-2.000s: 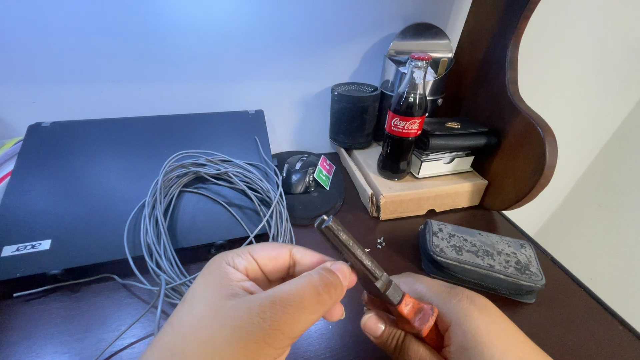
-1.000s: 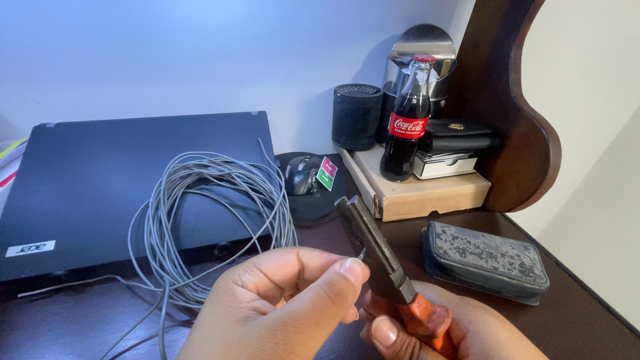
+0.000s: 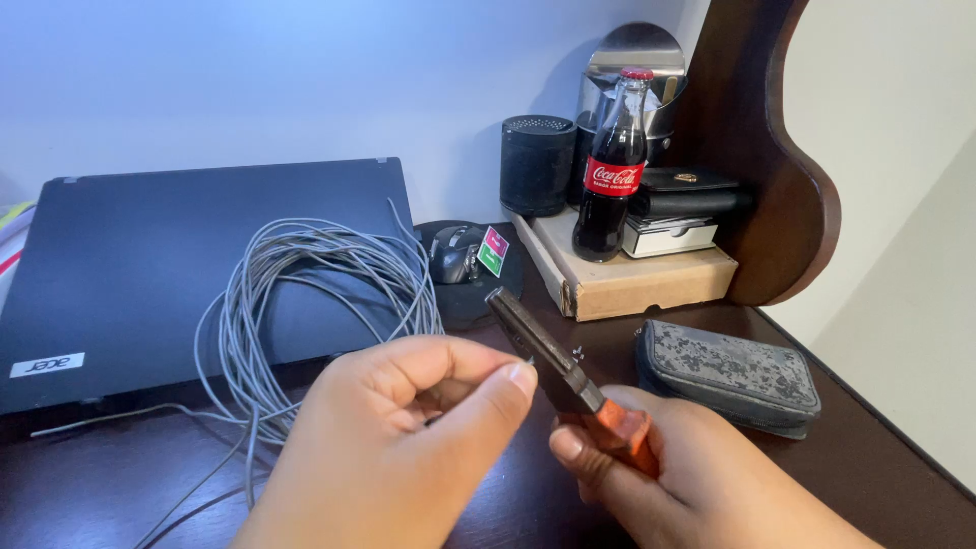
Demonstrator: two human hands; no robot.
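My right hand is closed around the orange handle of a dark metal hand tool, likely pliers or a crimper, tilted up to the left. Beside its jaws, my left hand pinches a tiny piece between thumb and forefinger; its kind is too small to tell. A coil of grey cable lies behind my left hand, partly over a closed black Acer laptop. Several tiny light bits lie on the dark desk just beyond the tool.
A worn dark zippered case lies at the right. Behind stand a cardboard box bearing a Coca-Cola bottle, a small white box and a black wallet. A black cylinder and a mouse are near the wall.
My left fingertips have drawn back a little from the tool's jaws, where they were a second ago. The tool remains in my right hand.
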